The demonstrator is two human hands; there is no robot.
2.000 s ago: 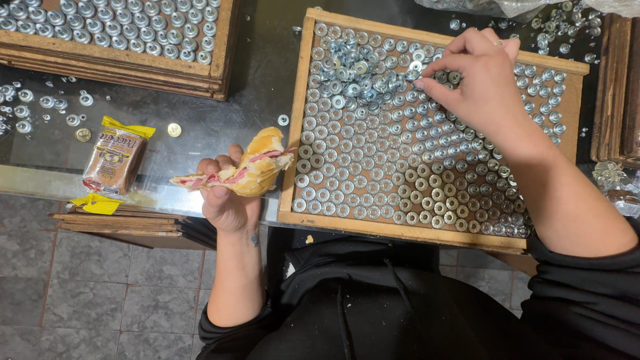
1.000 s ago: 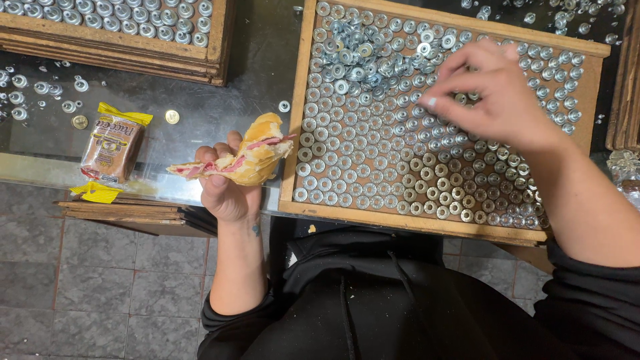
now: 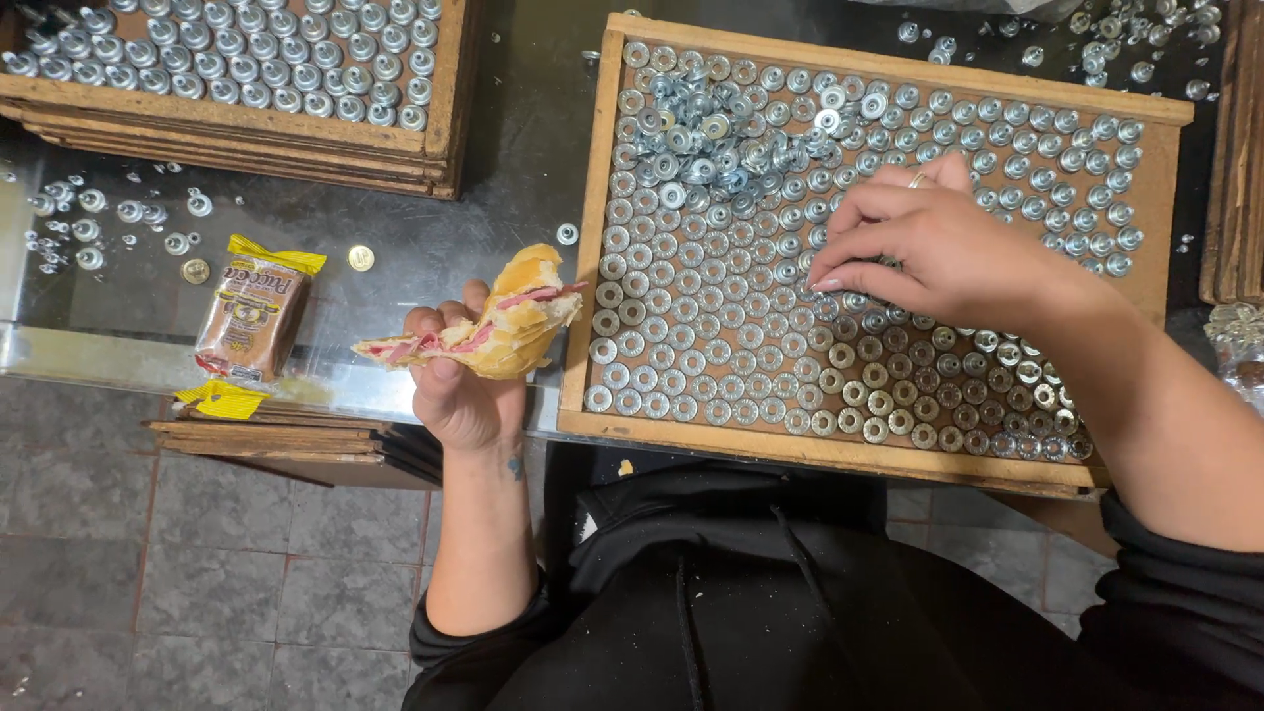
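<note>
My left hand [image 3: 464, 385] holds a bitten sandwich [image 3: 504, 326] of crusty bread with pink sliced meat, just left of a wood-framed tray [image 3: 604, 197]. Round metal parts [image 3: 731, 316] stand in rows across the tray, some with pins upward, others showing flat ring faces. A loose pile of the same parts [image 3: 701, 138] lies at its upper left. Over the middle of the rows is my right hand [image 3: 908, 237], thumb and fingertips together at the parts; whether a part is between them cannot be told.
Another tray of metal parts [image 3: 434, 99] tops a stack at the upper left. A wrapped snack [image 3: 252, 316], two coin-like discs and scattered small parts lie on the glassy table. More wooden trays [image 3: 1234, 168] stand at the right edge, near loose parts [image 3: 1096, 49]. Boards [image 3: 286, 444] sit below the table edge.
My right hand has moved from the pile's right edge down over the middle rows. My left hand still holds the sandwich in about the same place.
</note>
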